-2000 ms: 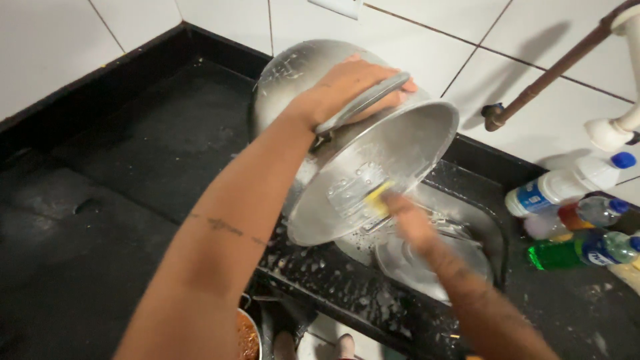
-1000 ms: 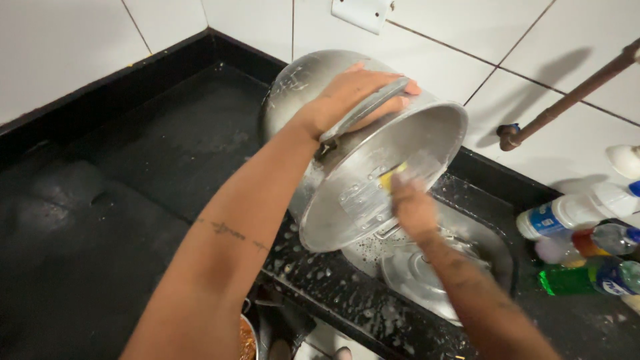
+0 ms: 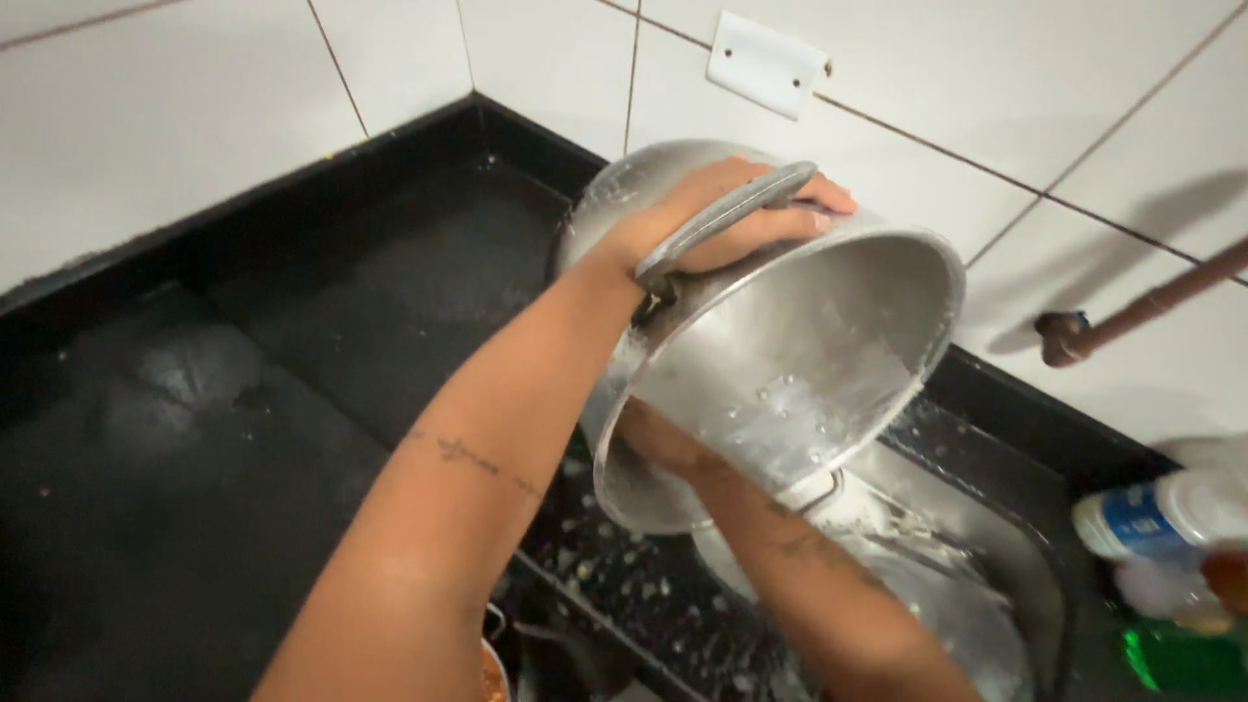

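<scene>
A large metal pot (image 3: 858, 322) is tipped on its side over the edge of a metal sink, its mouth toward me. My left hand (image 3: 746, 210) lies on the pot's outer wall, passing under its loop handle (image 3: 726, 216), fingers spread near the rim. My right hand (image 3: 648, 434) reaches inside the pot against the left part of the inner wall; its fingers are in shadow, and whatever it holds is hidden. Drops of water cling to the pot's inside. Beneath, the sink (image 3: 1014, 526) holds metal lids or dishes (image 3: 951, 609).
Black stone counter (image 3: 322, 331) spreads to the left, with wet spots before the sink. Plastic bottles (image 3: 1141, 517) stand at right. A brown pipe (image 3: 1160, 302) comes out of the tiled wall, below and right of a white wall plate (image 3: 765, 63). Part of a food pan (image 3: 494, 673) shows at the bottom.
My right hand has moved from the middle of the pot's inside to its left part. The yellow sponge seen in it earlier is now out of sight. My left hand stays by the handle.
</scene>
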